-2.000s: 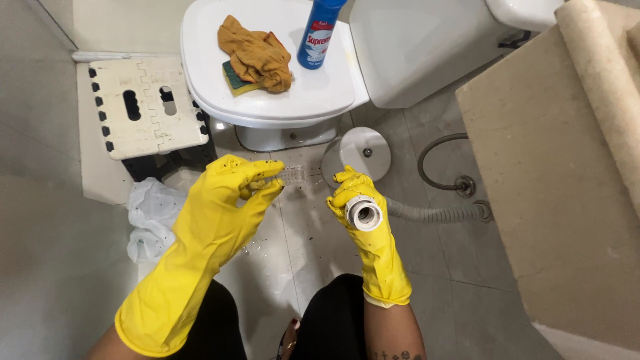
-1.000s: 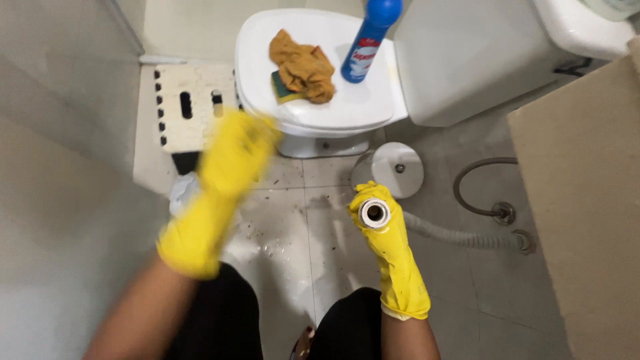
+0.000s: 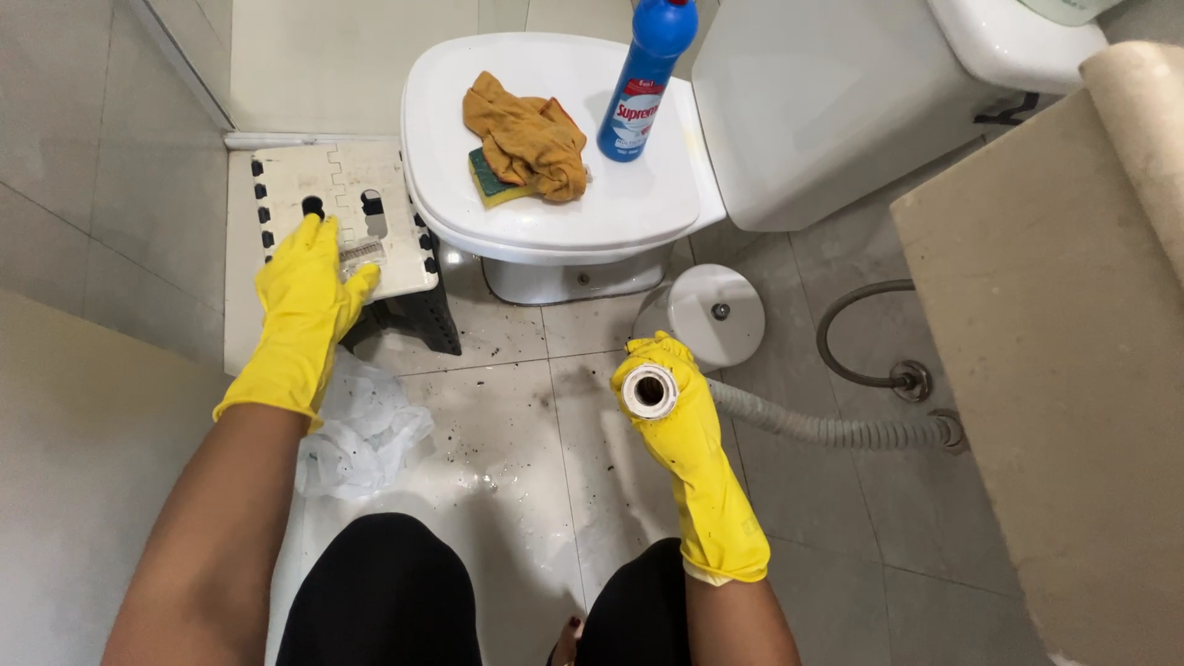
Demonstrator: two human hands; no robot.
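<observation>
My left hand [image 3: 314, 273], in a yellow rubber glove, is over the folding step stool [image 3: 370, 208]. A small clear piece with ridges [image 3: 361, 255] lies between its thumb and fingers; whether they still grip it I cannot tell. My right hand [image 3: 680, 407], gloved the same way, is closed around the white end fitting [image 3: 649, 391] of a corrugated drain hose [image 3: 823, 425], its round opening facing up. The hose runs from the fist to the wall outlet.
On the closed toilet lid [image 3: 573, 222] are an orange cloth [image 3: 527, 139], a green-and-yellow sponge [image 3: 490, 180] and a blue cleaner bottle [image 3: 638, 88]. A lidded white bin [image 3: 717, 314], a crumpled plastic bag [image 3: 361, 430] and a beige countertop [image 3: 1045, 305] surround the dirt-specked floor.
My left hand has moved left with the clear piece, from in front of the toilet to the step stool. My right hand keeps its hold on the hose end.
</observation>
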